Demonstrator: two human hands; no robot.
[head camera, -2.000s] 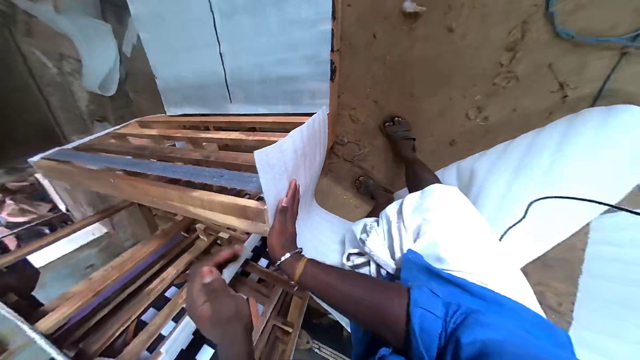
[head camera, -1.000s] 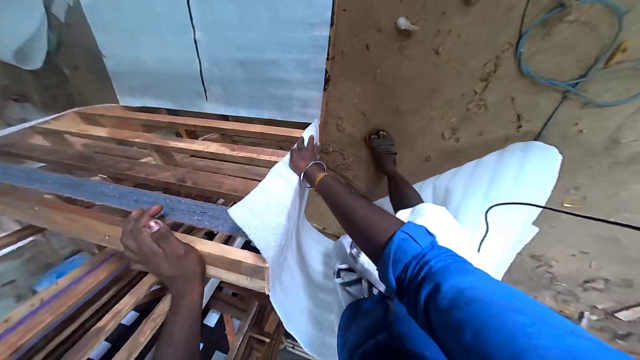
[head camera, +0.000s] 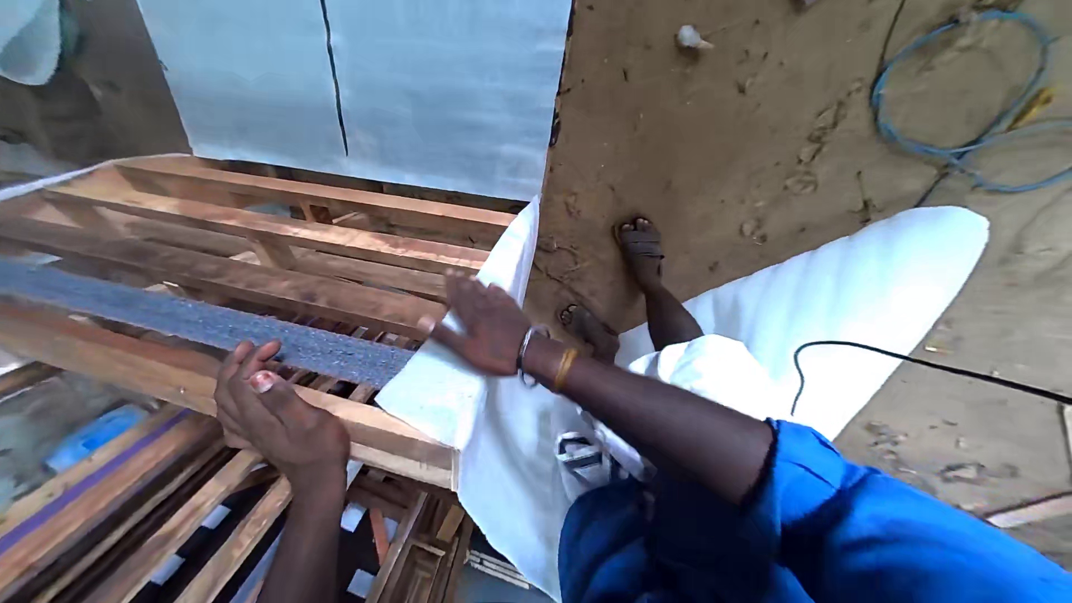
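Note:
A white foam sheet is folded over the end of a slatted wooden frame and hangs down beside it. My right hand lies palm down on the folded flap, fingers spread toward the slats. By the frame's near rail is my left hand, its fingers loosely curled and apart, with nothing seen in it. A grey fabric strip runs lengthwise between the slats and passes under the flap.
A pale sheeted panel stands beyond the frame. Wooden slats are stacked below left. More white foam lies on the dirt floor behind my legs, with a black cord across it. A blue hose is coiled at upper right.
The foam's upper end, upright two seconds ago, now lies folded over the frame's end. My right hand has moved from the sheet's side onto this flap. My left hand has come up beside the near rail.

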